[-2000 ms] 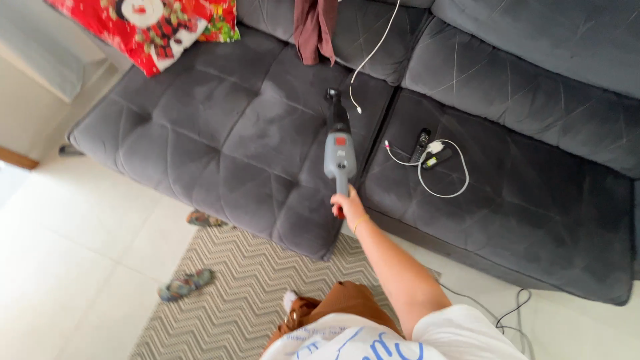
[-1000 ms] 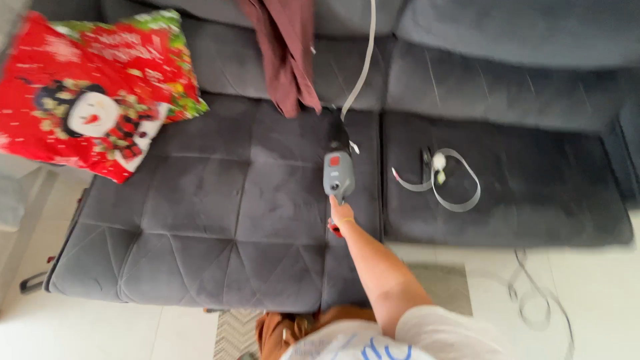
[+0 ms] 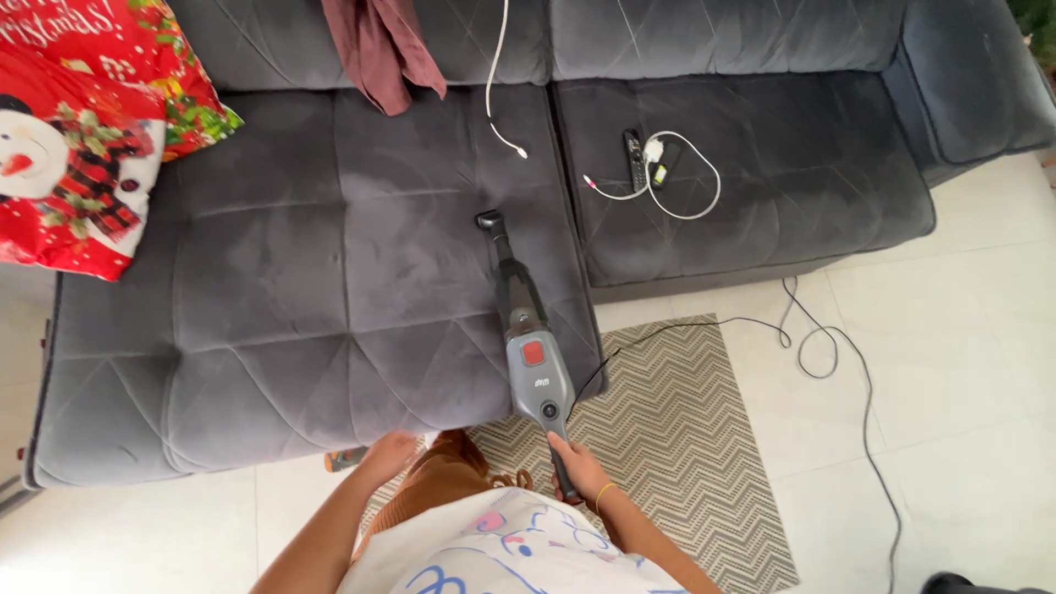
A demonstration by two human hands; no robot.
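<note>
My right hand (image 3: 580,469) is closed around the handle of a grey WAP handheld vacuum cleaner (image 3: 538,375). The vacuum's black nozzle (image 3: 490,221) points away from me over the left seat of a dark grey tufted sofa (image 3: 264,247); whether it touches the fabric I cannot tell. Near the sofa's front edge is my left hand (image 3: 393,455), blurred, its fingers partly hidden and no held object visible. A black power cord (image 3: 685,324) runs from the vacuum across the rug to the floor.
Red Christmas cushions (image 3: 74,157) lie at the left. A mauve cloth (image 3: 384,49) and a white cable (image 3: 492,82) hang over the backrest. On the right seat are a remote control (image 3: 634,161) and a coiled white cable (image 3: 716,186). A zigzag rug (image 3: 685,429) lies below.
My right hand has drawn the vacuum back toward me, its nozzle now away from the backrest. My left hand has come into view at the sofa's front edge.
</note>
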